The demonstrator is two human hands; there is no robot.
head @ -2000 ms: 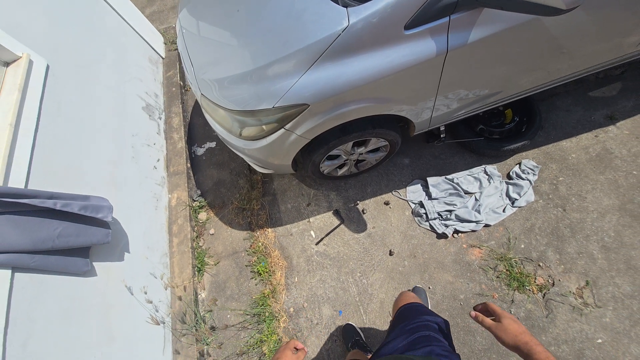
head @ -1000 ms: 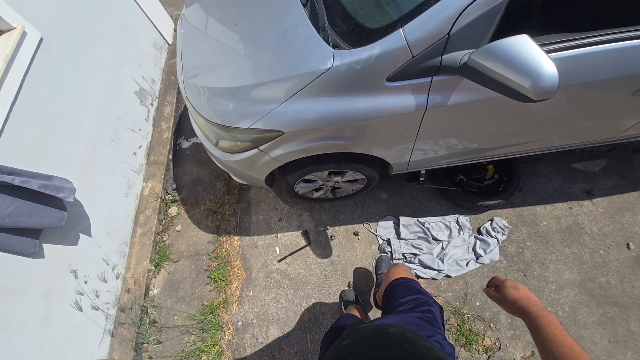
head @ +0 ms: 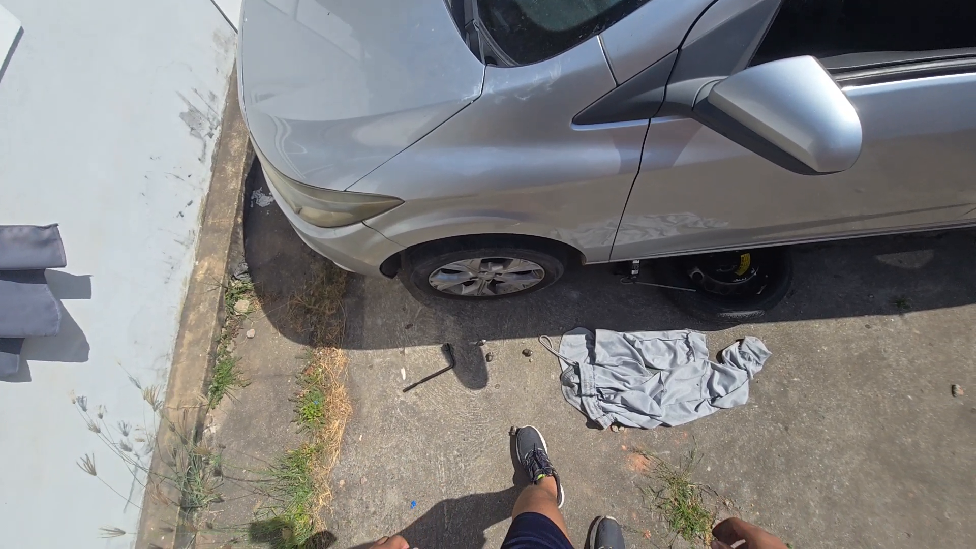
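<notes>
My left hand (head: 390,542) barely shows at the bottom edge, and whether it holds anything is hidden. At the lower right, my right hand (head: 743,534) is cut off by the frame, its fingers curled, with a tuft of grass beside it. Ahead stands a silver car with its front alloy wheel (head: 488,276) on. An L-shaped lug wrench (head: 431,377) lies on the concrete before that wheel, with several small dark lug nuts (head: 527,353) to its right. Grey drawstring shorts (head: 648,377) are spread on the ground. Behind them, a spare wheel (head: 736,282) lies partly under the car beside a jack (head: 634,268).
The car's side mirror (head: 793,114) juts out at the upper right. A low concrete curb (head: 200,282) and white wall (head: 99,191) run along the left, with dark grey fabric (head: 29,282) there. Weeds (head: 313,404) grow from a crack. My shoe (head: 537,457) stands near the wrench.
My right hand has dropped toward the bottom edge since one second ago. My feet have moved apart, one now forward of the other. The view has shifted.
</notes>
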